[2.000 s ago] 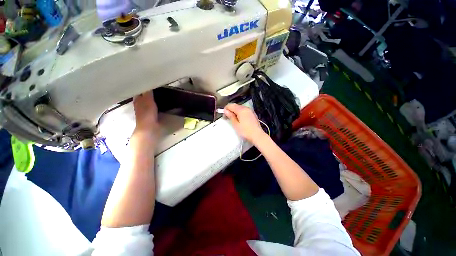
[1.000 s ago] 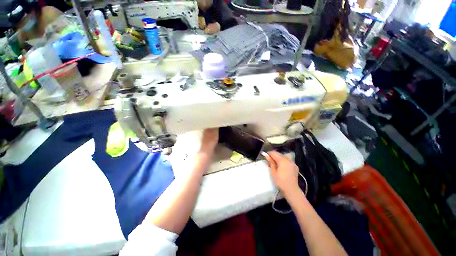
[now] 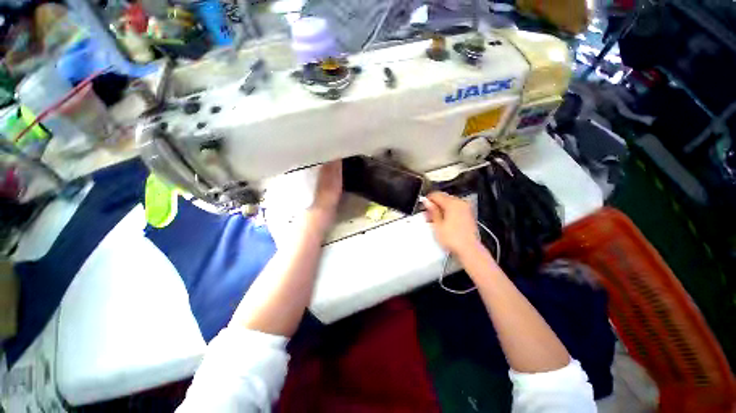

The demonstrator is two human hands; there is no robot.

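A dark smartphone [image 3: 382, 185] lies tilted under the arm of the white JACK sewing machine [image 3: 355, 109]. My left hand [image 3: 329, 187] is at the phone's left end, partly hidden under the machine arm; whether its fingers grip the phone is hard to tell. My right hand [image 3: 452, 222] pinches the white plug of a thin charging cable [image 3: 498, 242] at the phone's right end. The cable loops down around my right wrist. A small yellow piece [image 3: 376, 211] lies just below the phone.
Navy cut panels [image 3: 218, 258] lie on the white table [image 3: 121, 314] at left. A yellow-green tag [image 3: 160, 202] hangs at the needle end. Black cloth strips [image 3: 520, 206] hang at the machine's right end. An orange basket [image 3: 654, 290] stands at right; dark red cloth [image 3: 363, 355] covers my lap.
The camera view has shifted, first showing more of the workshop behind, now tilting partly back down. Both hands stay at the phone's two ends, with the plug still in my right fingers.
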